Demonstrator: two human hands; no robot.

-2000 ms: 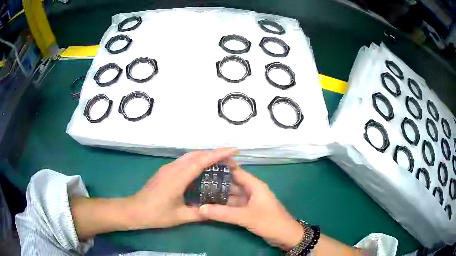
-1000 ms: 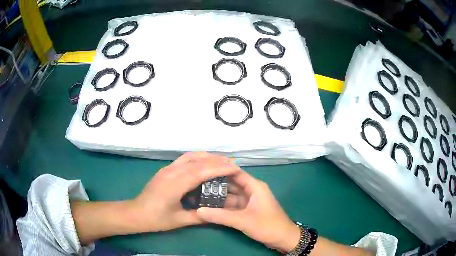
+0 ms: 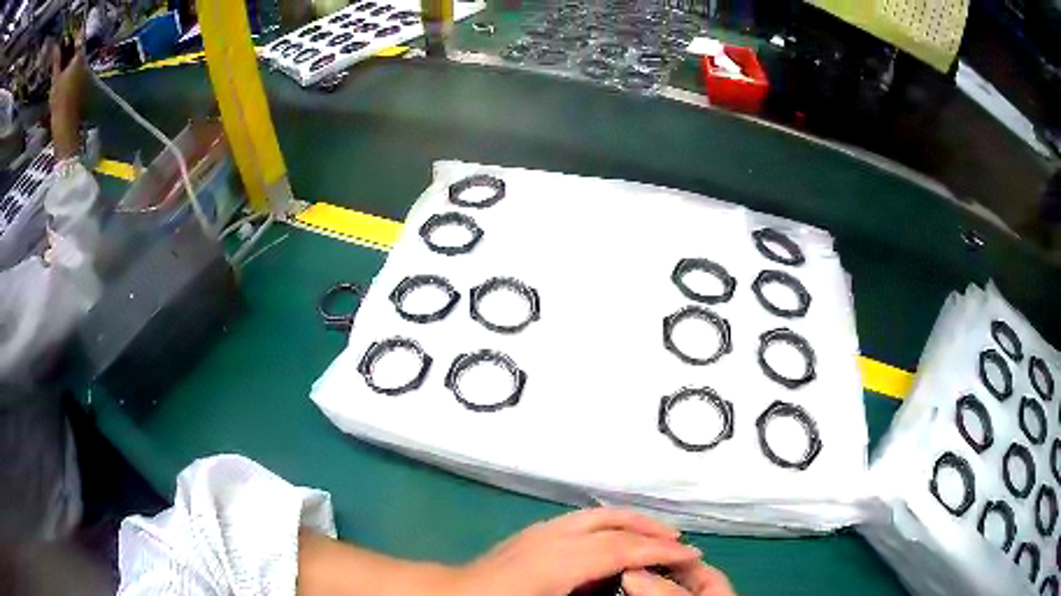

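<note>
Black octagonal rings lie in spaced groups on the left white tray stack [image 3: 593, 349] straight ahead. My left hand [image 3: 570, 552] is at the bottom edge, in front of this stack, curled over a dark stack of rings [image 3: 634, 582], of which only a sliver shows. My right hand [image 3: 686, 575] is mostly cut off by the bottom edge; its fingers touch the same dark stack. A lone ring [image 3: 340, 305] lies on the green surface beside the stack's left side.
A right tray stack [image 3: 898, 466] with closer rows of rings stands at an angle. A yellow post [image 3: 239, 111] and a grey box [image 3: 163, 314] are at left. Another person's sleeve [image 3: 72, 233] shows far left. A red bin [image 3: 734, 79] is across the line.
The view has turned left and up, so the trays appear lower and further right. My hands now sit at the bottom edge, and the held rings are mostly hidden. The far side has come into view.
</note>
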